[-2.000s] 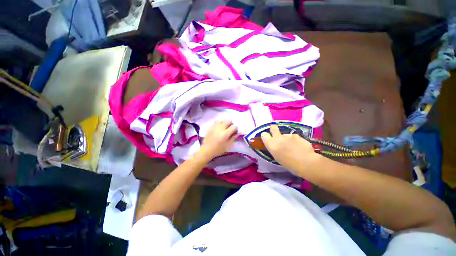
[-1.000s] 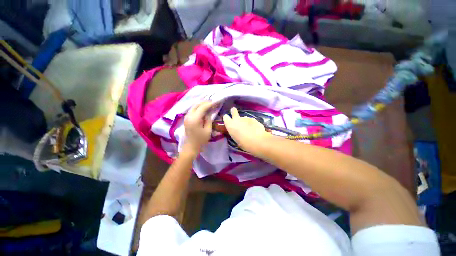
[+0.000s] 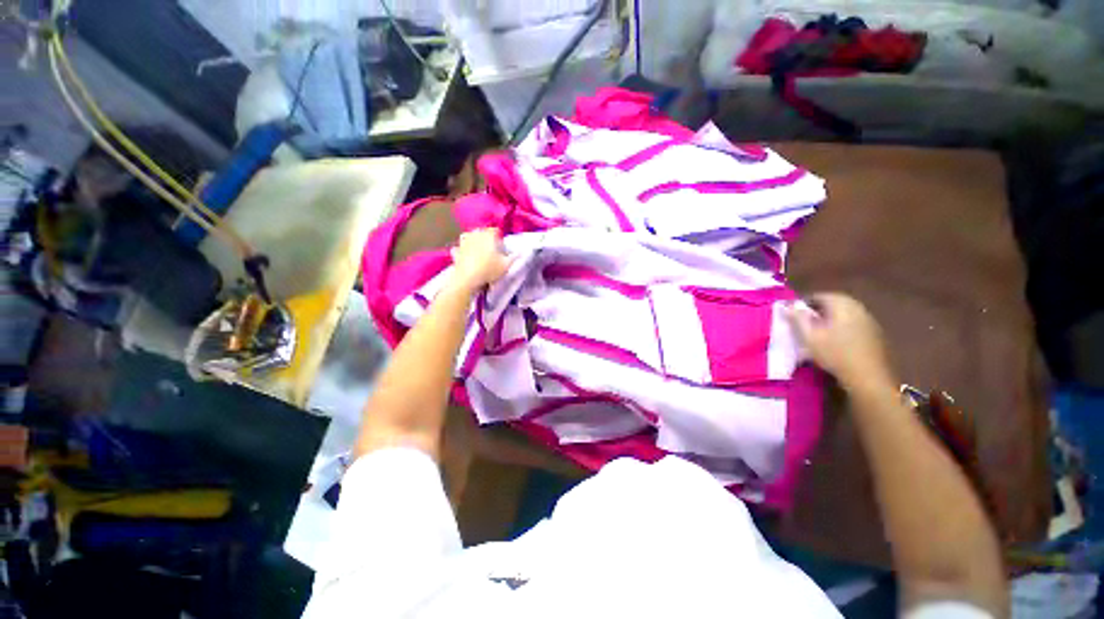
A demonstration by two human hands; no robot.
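The sewn garment piece [image 3: 605, 333], pale lilac-white cloth with bright pink strips, lies crumpled over the brown ironing table. My left hand [image 3: 481, 256] grips its upper left edge beside the pink cloth. My right hand [image 3: 838, 339] pinches its right edge near a pink block. The cloth between the hands is spread fairly flat. The steam iron [image 3: 938, 417] stands at the right of the table, mostly hidden behind my right forearm; only its tip and part of its body show.
A second iron [image 3: 248, 339] sits on a yellow patch of the cream side board [image 3: 351, 200] at left. The brown table cover [image 3: 920, 242] extends right. Red and black scraps [image 3: 835, 48] lie in a pale trough behind. Yellowish cords hang at upper left.
My right hand has let go of the iron, which is now at the right, and has taken the cloth's right edge. My left hand has moved up to the upper left edge. The view has shifted.
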